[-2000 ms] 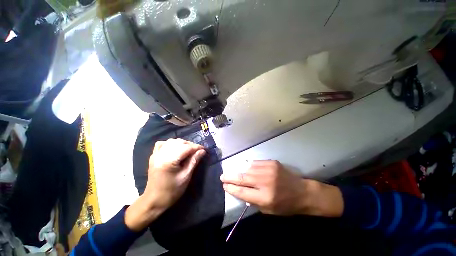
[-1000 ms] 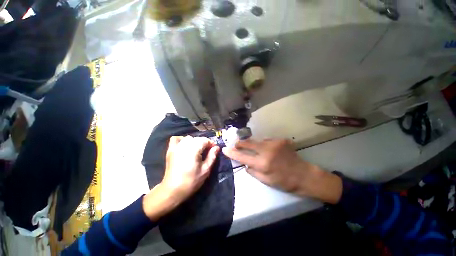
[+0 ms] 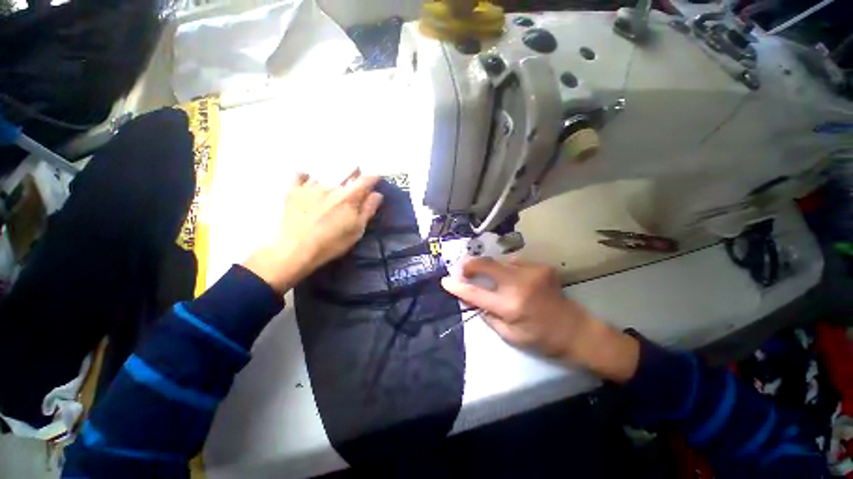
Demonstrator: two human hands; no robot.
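A black cut piece (image 3: 393,346) lies flat on the white machine bed, its upper part beside the needle and presser foot (image 3: 436,247). A small patch with pale marks (image 3: 412,269) shows on it. My left hand (image 3: 323,224) rests palm down on the piece's upper left edge, fingers spread. My right hand (image 3: 519,301) is right of the needle, thumb and fingers closed. A thin pale rod or thread (image 3: 460,325) sticks out below its fingers. A small white dotted thing (image 3: 475,251) shows between its fingertips and the presser foot; whether it is gripped is unclear.
The sewing machine head (image 3: 524,122) stands above the work. Reddish snips (image 3: 638,241) and black-handled scissors (image 3: 756,254) lie on the bed to the right. Black pieces (image 3: 112,234) lie at the left by yellow printed tape (image 3: 203,168). A pale sheet (image 3: 234,42) lies behind.
My left hand has left the needle area and spread out on the cloth's upper left. My right hand has moved up to the needle. The view has shifted, showing more of the machine.
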